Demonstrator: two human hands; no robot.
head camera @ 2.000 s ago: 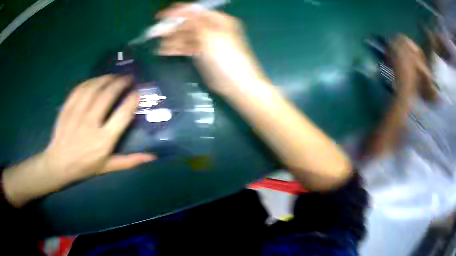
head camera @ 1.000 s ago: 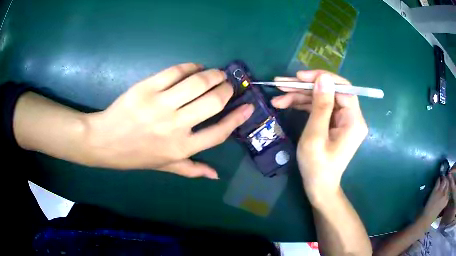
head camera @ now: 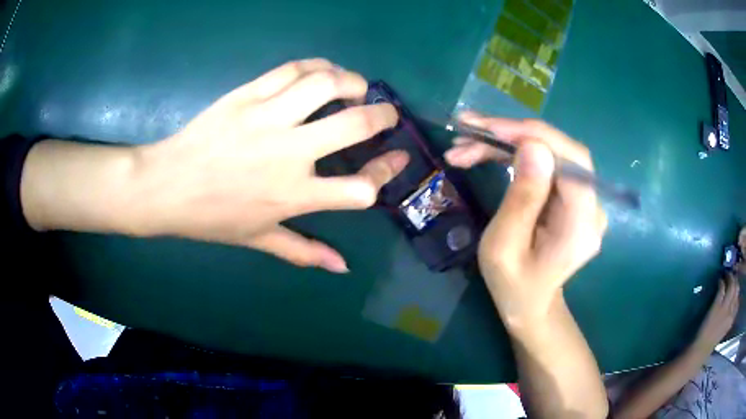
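Note:
An open black phone body (head camera: 421, 155) lies slanted on the green bench (head camera: 204, 303), its circuit board (head camera: 428, 202) showing near the lower end. My left hand (head camera: 303, 155) lies over the phone's upper left part, fingertips on it, one finger near the ring end. The yellow patch there is hidden. My right hand (head camera: 540, 204) holds blurred tweezers (head camera: 585, 173) like a pen, right of the phone. Their tip is too blurred to place exactly.
A tape backing sheet with yellow-green pieces (head camera: 523, 49) lies at the back. A clear sheet with a yellow piece (head camera: 417, 321) lies below the phone. Another black phone (head camera: 718, 102) is at the far right. Another person's hand (head camera: 721, 311) is at the right edge.
The tweezers have swung from nearly level to slanting, tip up and left, and are blurred. A left finger has moved over the place where the yellow patch showed. The view has shifted slightly.

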